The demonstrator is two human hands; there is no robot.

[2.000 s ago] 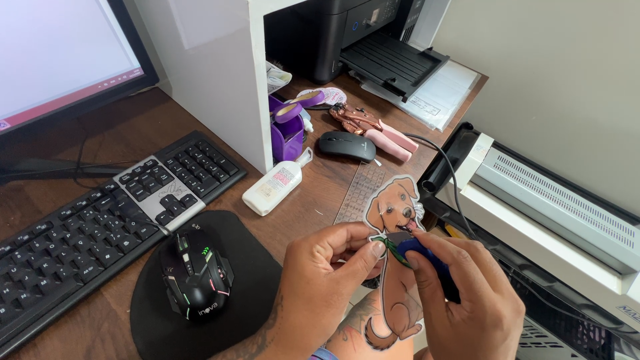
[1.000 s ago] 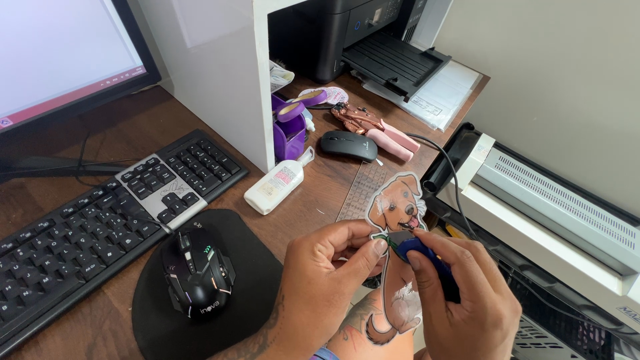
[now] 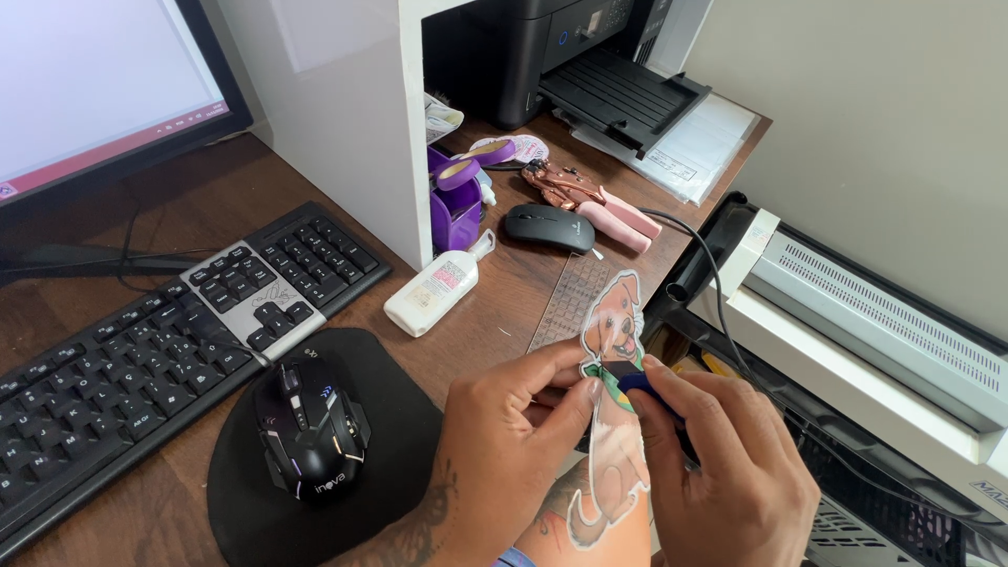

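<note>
A glossy dog-shaped cutout (image 3: 618,465) with a pale border and a green neckerchief is held upright above my lap. My left hand (image 3: 520,433) pinches its left edge at the neckerchief between thumb and fingers. In my right hand (image 3: 724,457) is a dark blue tool (image 3: 650,388), whose flat dark tip lies against the cutout just below the dog's mouth. What kind of tool it is I cannot tell, since my fingers hide most of it.
On the desk lie a keyboard (image 3: 181,354), a gaming mouse (image 3: 311,429) on a black pad (image 3: 394,394), a white bottle (image 3: 433,293), a black mouse (image 3: 549,227), pink-handled pliers (image 3: 618,216), a purple holder (image 3: 457,216) and a clear patterned plate (image 3: 571,295). A printer (image 3: 567,55) stands behind; a pale slotted machine (image 3: 874,315) is at right.
The cutout has tilted somewhat, and the glare on it has shifted. Both hands keep nearly the same place and hold.
</note>
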